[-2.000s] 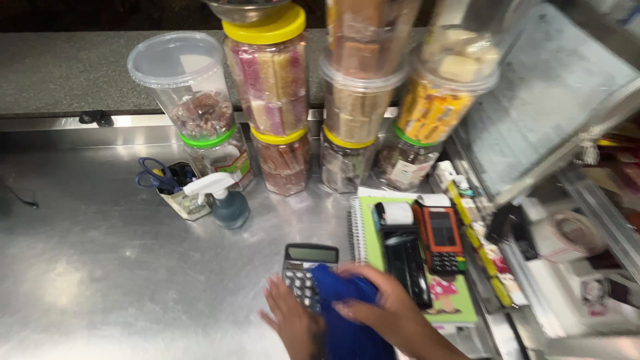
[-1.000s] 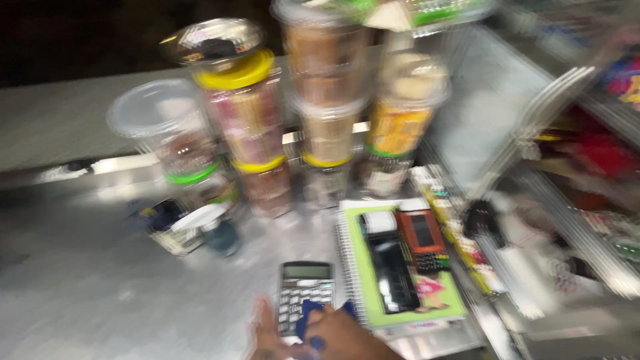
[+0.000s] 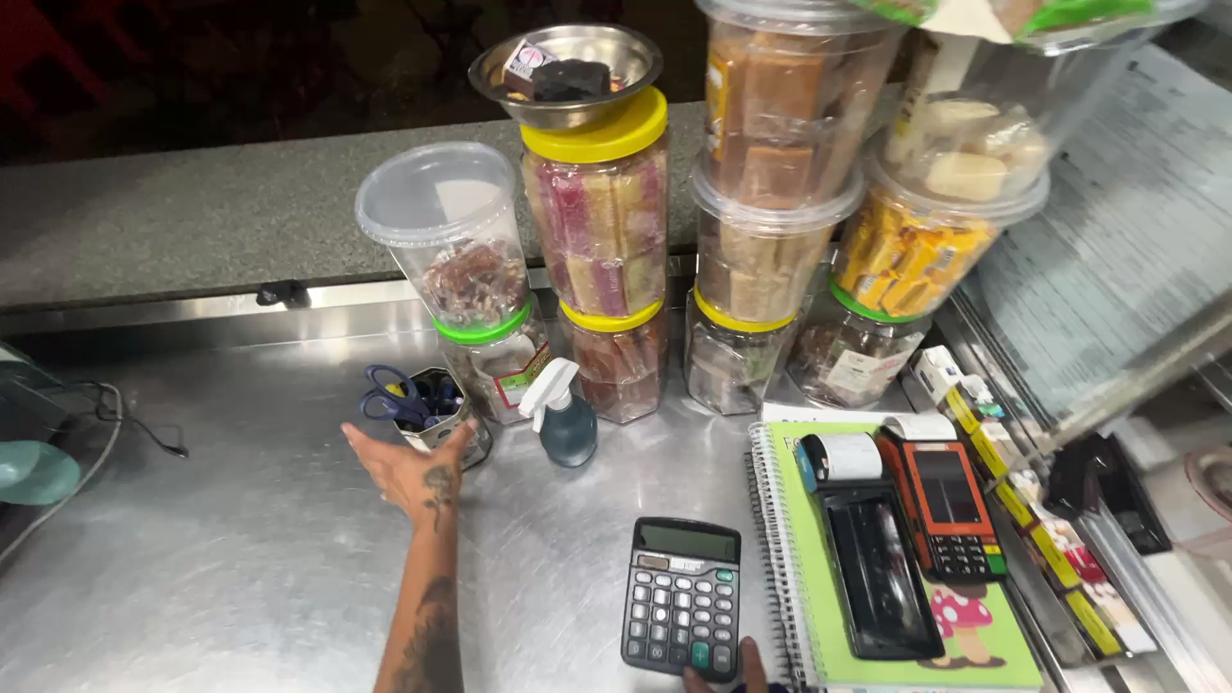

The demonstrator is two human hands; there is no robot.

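My left hand (image 3: 414, 467), fingers spread, is empty beside a metal pen holder (image 3: 472, 438) with blue-handled scissors (image 3: 390, 395) and pens in it. It seems to touch or nearly touch the holder's front. A spray bottle (image 3: 566, 428) with a white trigger head stands to the right. Of my right hand (image 3: 727, 674) only fingertips show at the bottom edge, by the lower keys of a black desk calculator (image 3: 681, 597); a bit of dark blue shows beside them. Whether it holds anything is hidden. Two card payment terminals, one black (image 3: 876, 558) and one orange (image 3: 943, 500), lie on a green spiral notebook (image 3: 799, 597).
Stacked plastic jars of sweets (image 3: 597, 231) line the back of the steel counter (image 3: 241, 539), with a metal bowl (image 3: 568, 106) on one stack. A cable (image 3: 111, 433) lies at the left. A tilted glass panel (image 3: 1116, 212) and a narrow rack of small packets (image 3: 1039, 539) border the right.
My left hand has left the calculator and moved up and left to the pen holder. My right hand has dropped toward the bottom edge. The blue cloth-like item is now mostly out of view.
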